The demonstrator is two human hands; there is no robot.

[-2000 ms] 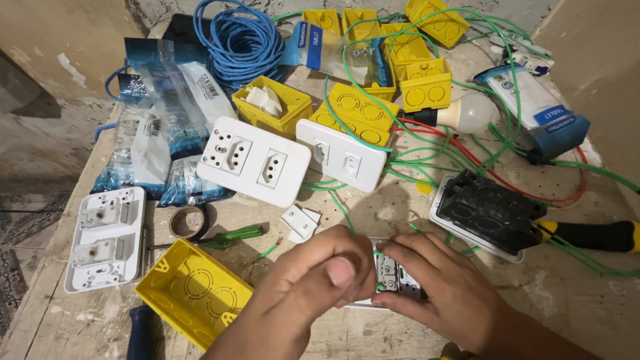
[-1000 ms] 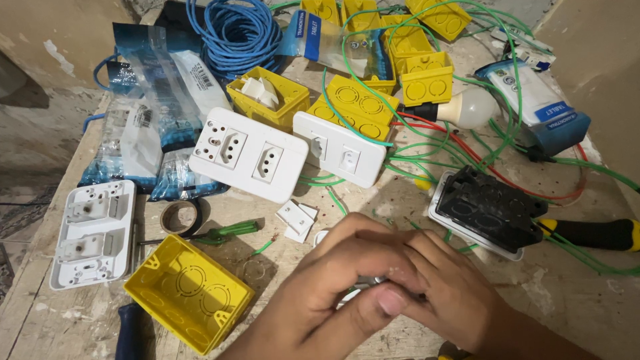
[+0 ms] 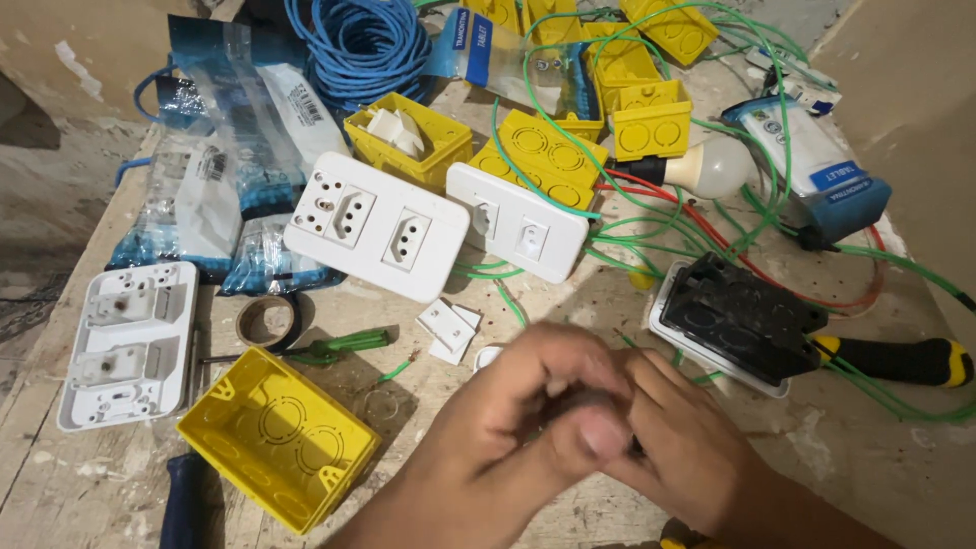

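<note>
My left hand [image 3: 534, 427] curls at the lower middle, thumb and index finger pinched together over something small that they hide. Against it, my right hand [image 3: 679, 435] closes around a part mostly covered by the fingers; what it is cannot be told in this frame. Just behind the left knuckles shows the rounded white corner of a plate [image 3: 485, 357] lying on the table. Two small white cover pieces [image 3: 450, 329] lie beyond the left hand. Farther back are a white socket plate with two outlets [image 3: 377, 227] and a second white socket plate [image 3: 518, 221].
An empty yellow electrical box [image 3: 278, 438], a blue screwdriver handle [image 3: 183, 496], a tape roll [image 3: 265, 320] and a white plate frame [image 3: 128, 345] are at left. A black electrical box [image 3: 740, 316], a light bulb [image 3: 717, 168] and green wires stand right; blue cable [image 3: 366, 53] lies behind.
Two seconds ago a socket module with green wire showed between my hands; now my fingers cover it. My left hand has turned, and both hands have drawn closer together.
</note>
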